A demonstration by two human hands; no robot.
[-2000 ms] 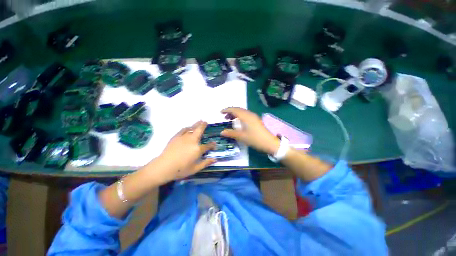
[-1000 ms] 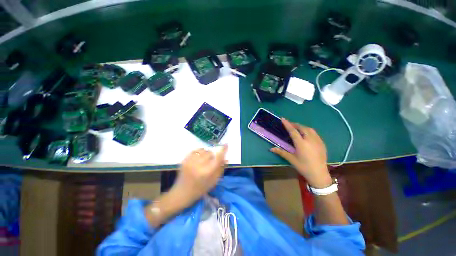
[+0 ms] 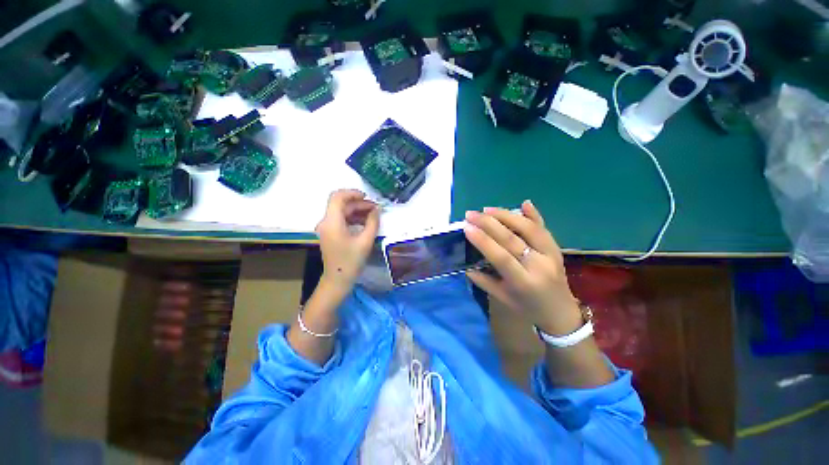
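A fitted unit, a black housing with a green board inside, lies turned like a diamond on the white work sheet. My left hand is at its near corner, with fingertips pinched at a short whitish lead that sticks out there. The fingers partly hide the lead. My right hand holds a smartphone sideways by its right end, over the bench's front edge. Its dark screen faces up.
Loose green boards and black housings crowd the left. Fitted units stand along the back. To the right are a small white block, a white fan with its cable and a plastic bag. Open cartons stand below the bench.
My right hand has lifted the smartphone off the bench and brought it left, in front of the sheet. My left hand has moved up to the unit's near corner. The view has shifted.
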